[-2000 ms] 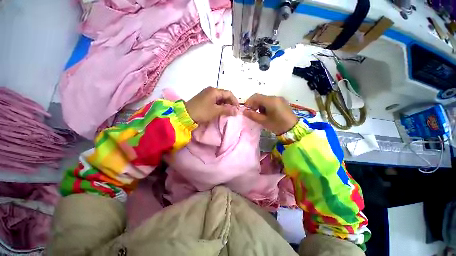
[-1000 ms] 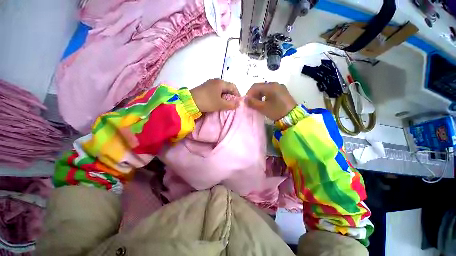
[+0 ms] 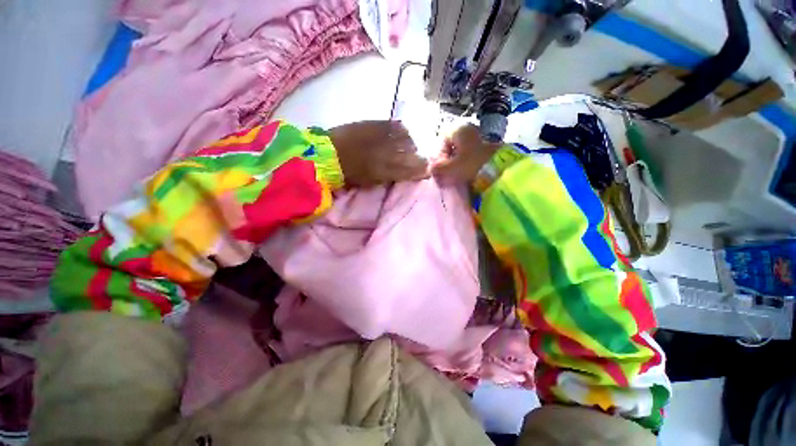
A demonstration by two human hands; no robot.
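Note:
A light pink garment piece [image 3: 393,261] hangs from both hands down into the lap. My left hand [image 3: 380,152] pinches its top edge from the left. My right hand [image 3: 461,155] pinches the same edge from the right, and the fingertips of both hands nearly meet. The hands are just in front of the needle area of the sewing machine [image 3: 493,109], where a bright lamp glow washes out the needle plate. Whether the cloth is under the presser foot cannot be told.
Pink ruffled pieces [image 3: 201,78] lie left of the needle, thin pink strips [image 3: 30,231] at far left. Scissors [image 3: 641,231] and a black item [image 3: 580,144] lie right, partly behind the right sleeve. A blue box [image 3: 764,266] sits at the table's right. Cardboard [image 3: 689,94] is strapped to the machine arm.
Both hands have moved forward with the garment edge, closer to the needle area. The view has shifted, so the machine head looks larger and the right sleeve now covers part of the scissors.

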